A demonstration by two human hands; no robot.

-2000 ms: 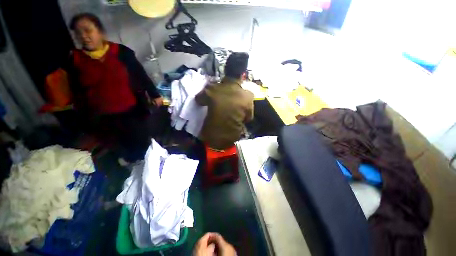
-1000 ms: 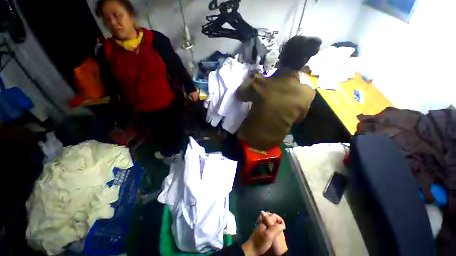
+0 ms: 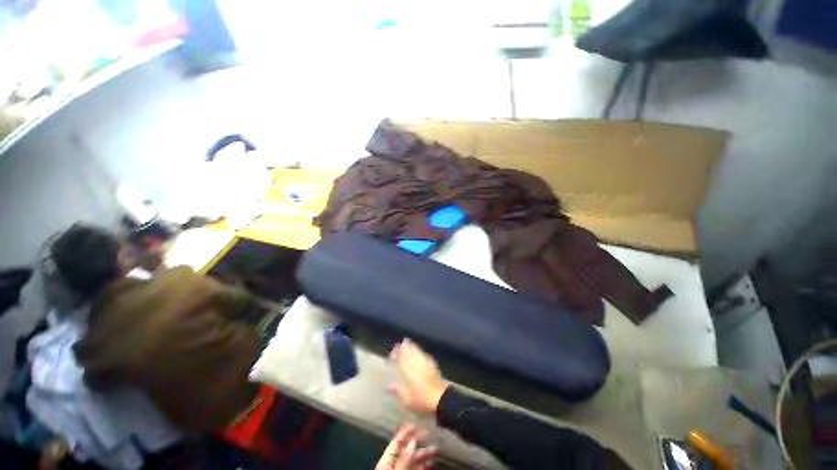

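A dark navy padded pressing arm (image 3: pixel 450 312) lies slantwise across the pale table (image 3: pixel 376 390). A dark brown garment (image 3: pixel 541 243) is heaped behind it, with flat blue pieces (image 3: pixel 449 217) at its near side. A black mobile phone (image 3: pixel 340 354) lies at the table's near left. My right hand (image 3: pixel 419 376), in a dark sleeve, is over the near edge, right of the phone and in front of the padded arm; it looks empty. My left hand (image 3: pixel 407 450) is below it, cut by the bottom edge, blurred, fingers loosely bent, with nothing seen in it.
The steam iron (image 3: pixel 681 454) with an orange-yellow handle is at the lower right, cut by the frame's edge, near a beige-grey pad (image 3: pixel 688 399). A cardboard sheet (image 3: pixel 633 174) stands behind the table. A person in a brown top (image 3: pixel 174 349) sits at the left on a red stool (image 3: pixel 275 422).
The view has swung right to the table; the standing person and the baskets of cloth are out of view. My hands, clasped together before, are now apart, the right one over the table edge.
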